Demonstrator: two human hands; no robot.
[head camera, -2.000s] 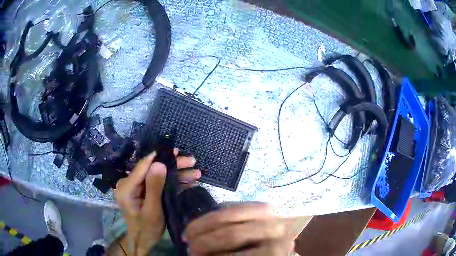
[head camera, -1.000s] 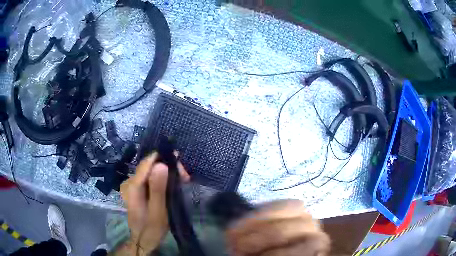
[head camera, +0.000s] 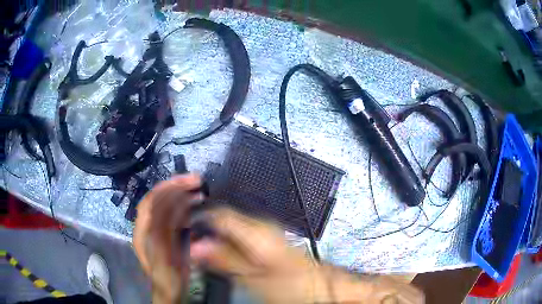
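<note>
My left hand (head camera: 159, 231) and my right hand (head camera: 249, 240) are close together at the lower left of centre, both blurred. My left hand is closed around a black padded headband, mostly hidden; a dark part (head camera: 217, 291) shows below my right wrist. My right fingers are at its upper end; blur hides whether they grip it. The black electric screwdriver (head camera: 386, 148) lies on the bench right of the screw tray (head camera: 276, 178). Its cord (head camera: 286, 130) loops up and crosses the tray. Small black end pieces (head camera: 134, 184) lie left of the tray.
Large thin hoops (head camera: 240, 65) lie at the upper left around more small parts. Headbands with thin wires (head camera: 457, 127) are piled at right, beside a blue bin (head camera: 480, 246). More black arcs (head camera: 27, 122) lie at far left. A green conveyor (head camera: 416, 41) runs behind.
The screwdriver and its cord now lie on the bench; they were not there before. My right hand has come from the lower right to my left hand. The whole view has shifted, with bench items further right.
</note>
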